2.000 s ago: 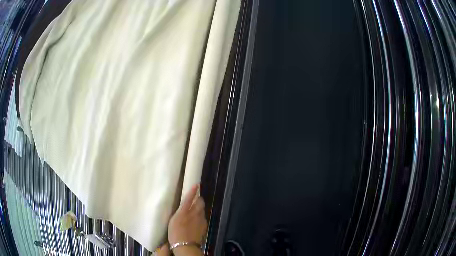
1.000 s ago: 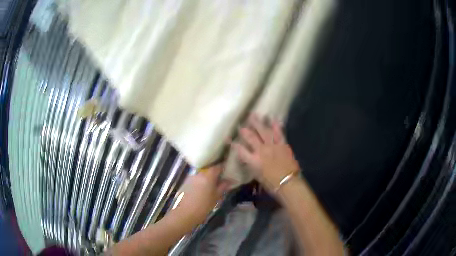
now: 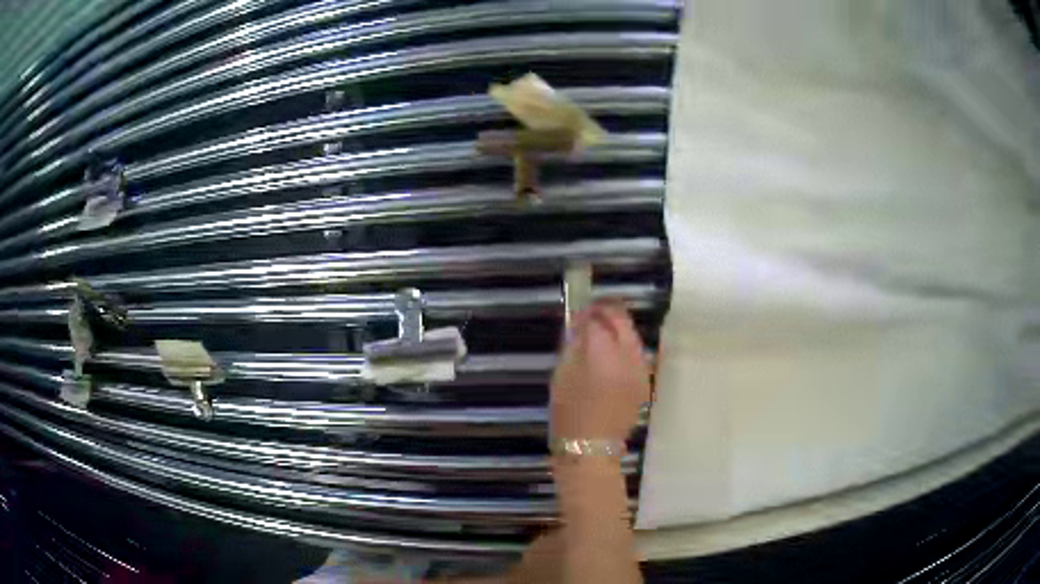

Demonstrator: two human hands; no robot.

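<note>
The cream cloth panel (image 3: 833, 285) lies over the right part of the steel tubes (image 3: 285, 274), its straight edge running across them. My right hand (image 3: 599, 365), with a bracelet at the wrist, is just left of that edge. Its fingers close on a small pale, silvery piece (image 3: 578, 294) that looks like a clip; blur hides detail. Part of my left forearm (image 3: 530, 561) shows at the bottom, behind the right forearm; the left hand is hidden.
A silver clip with a white scrap (image 3: 413, 351) lies on the tubes left of my hand. A clip with a yellowish scrap (image 3: 542, 120) lies farther up. Several more clips and scraps (image 3: 188, 363) lie at the left. Dark floor shows at the lower left.
The view has turned, so the tubes run sideways and the cloth is at the right. My right hand has left the cloth's corner for the small piece. My left hand has gone out of sight.
</note>
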